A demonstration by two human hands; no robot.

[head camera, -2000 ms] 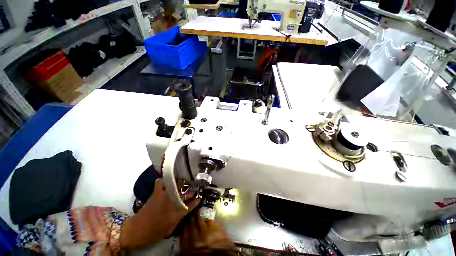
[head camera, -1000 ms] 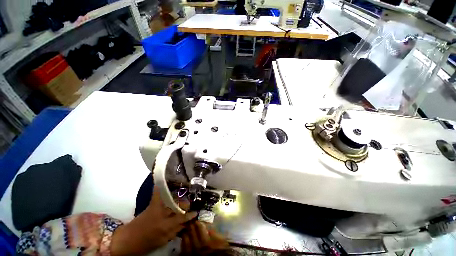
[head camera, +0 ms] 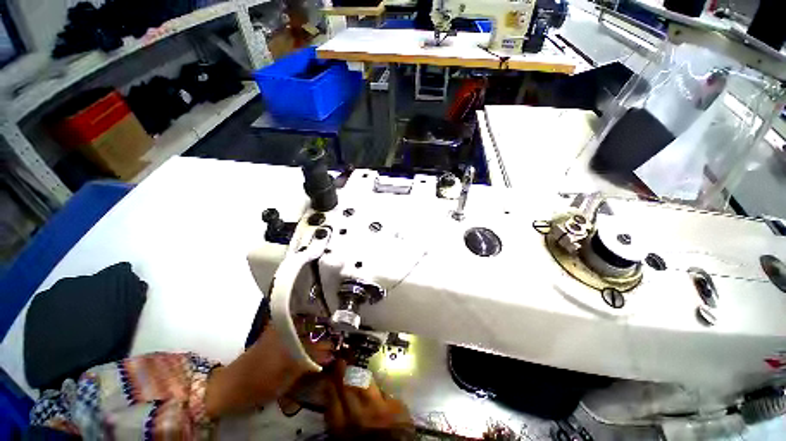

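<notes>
The white sewing machine head fills the middle, its lamp lighting the metal bed. The presser foot area is partly hidden by my hands. My left hand is at the foot behind the pale curved guard, fingers bent over a black workpiece, of which only a dark edge shows. My right hand is just right of it, low in front of the foot, fingers bent; what its fingertips touch is hidden. A dark stack of cut panels lies on the table at left.
The machine arm runs right, with a round brass-coloured plate on top. Black material lies under the arm, with a dark tool nearby. A blue bin and another machine table stand behind. A clear bag hangs upper right.
Less of the black workpiece shows left of the guard. My left hand has shifted slightly, and the gap below it is more open. The view has moved a little.
</notes>
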